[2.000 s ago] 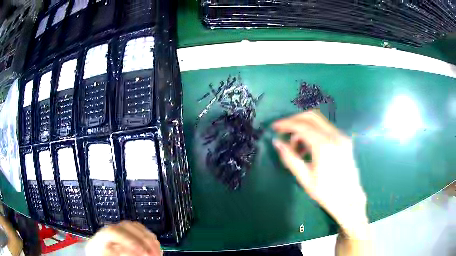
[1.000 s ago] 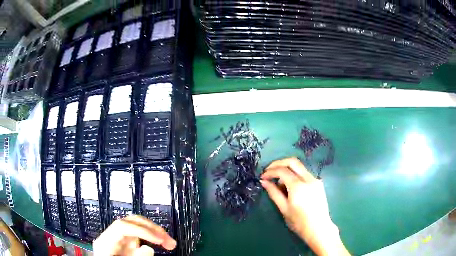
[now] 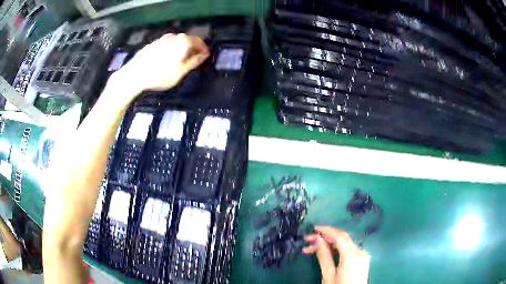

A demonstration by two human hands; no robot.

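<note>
A large black tray holds rows of housings with white upper parts and dark dotted lower parts. My left hand reaches over the tray's far row, fingers curled together; whether it holds anything is hidden by blur. My right hand is at the right edge of a heap of small black fittings, thumb and fingertips close together. A tiny dark piece may be between them, but it is too small to tell. A smaller heap of tiny black pieces lies farther right.
A stack of black trays stands at the back right behind a white strip. A grey tray with dark squares is at the far left. A clear plastic bag lies left of the black tray. Part of a person shows at the lower left.
My left hand has moved from the tray's near edge to its far row. My right hand stays beside the fittings heap. The view has shifted, showing more of the tray stack.
</note>
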